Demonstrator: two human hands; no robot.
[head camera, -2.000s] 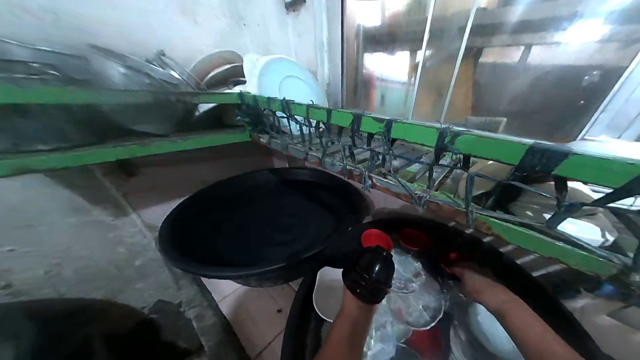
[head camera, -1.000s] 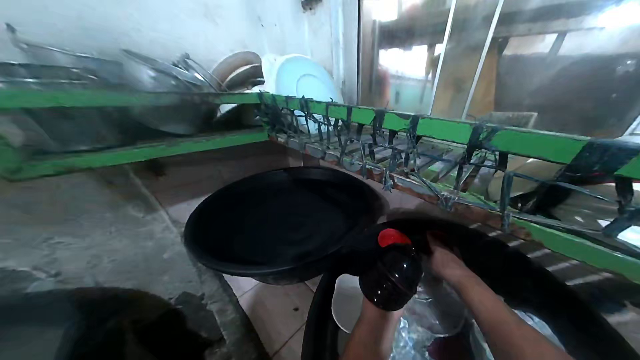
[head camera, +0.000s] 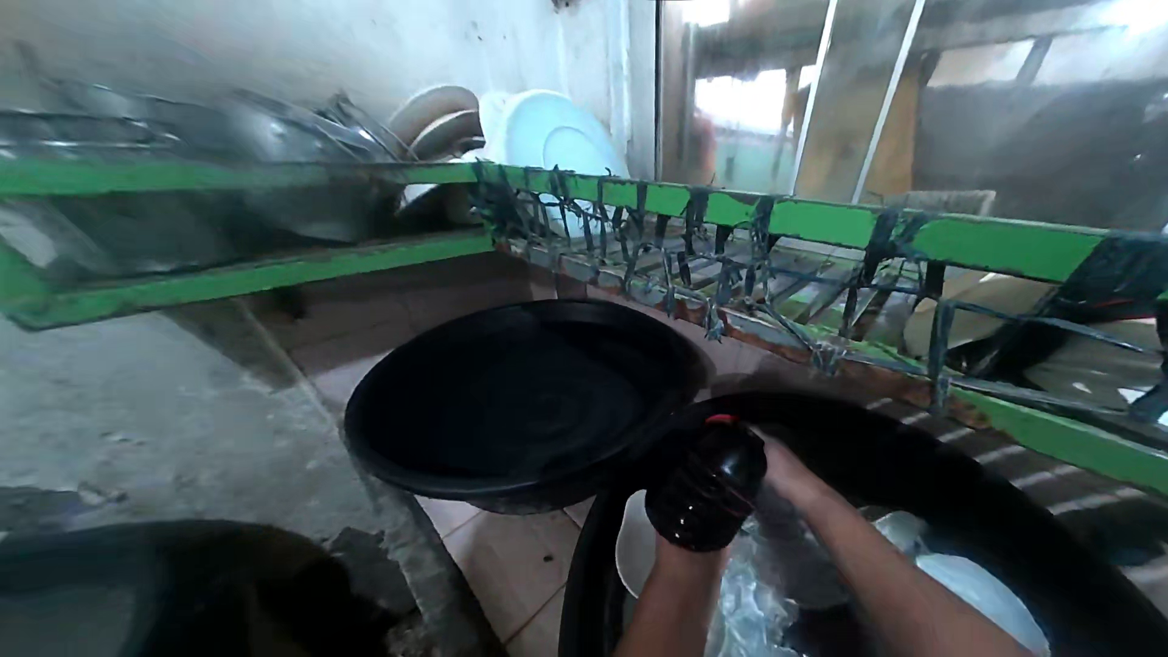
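A glossy black rounded item (head camera: 707, 484), perhaps a cup, with a bit of red at its top, sits at the end of my left forearm. It covers most of my left hand (head camera: 691, 553), which appears to hold it. My right hand (head camera: 792, 476) is against or just behind its right side, with the fingers hidden. Both are over a large black basin (head camera: 912, 447) at the lower right. In that basin are a white bowl or cup (head camera: 636, 545), clear crumpled-looking or wet items (head camera: 753, 593) and a pale rounded dish (head camera: 985, 598).
Beside it stands another wide black basin (head camera: 520, 401), dark inside. A green-framed rack (head camera: 821, 224) with tied dark strips runs along the right. Metal pots (head camera: 283, 128) and a pale blue plate or lid (head camera: 561, 137) rest on the green shelf. A dark container (head camera: 182, 584) is at lower left.
The red part of the black item shows much less than before. My right hand has come in close to the item from farther right. The view has swung slightly left.
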